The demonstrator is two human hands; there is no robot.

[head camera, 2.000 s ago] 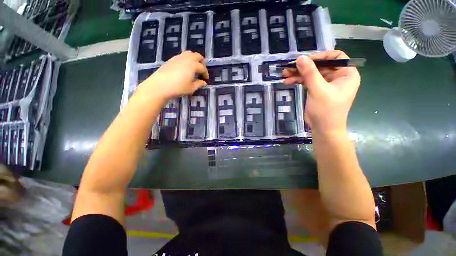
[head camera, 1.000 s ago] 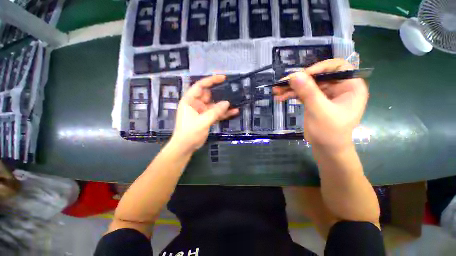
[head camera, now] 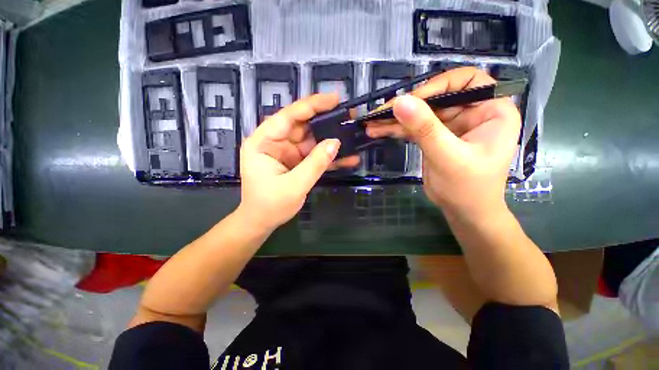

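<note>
My left hand [head camera: 285,159] holds the left end of a black phone frame [head camera: 332,128] above the tray, thumb in front and fingers behind. The frame slants up to the right, partly behind my right hand [head camera: 462,137]. My right hand holds black tweezers [head camera: 448,98], their wide rear end to the right and their tips over the frame. Whether the tips hold a small piece cannot be told. The whitish blister tray [head camera: 329,36] lies behind, with frames upright in the near row and two sideways in the middle row.
A gridded die-cut sheet [head camera: 383,209] lies on the dark green bench [head camera: 79,144] near its front edge. A white fan [head camera: 630,27] is cut off at the upper right. A brown box [head camera: 578,278] is below the bench at right.
My left hand took a frame from the tray's middle row and brought it in front of me. The tweezers moved from over the tray to this frame. The view has shifted closer.
</note>
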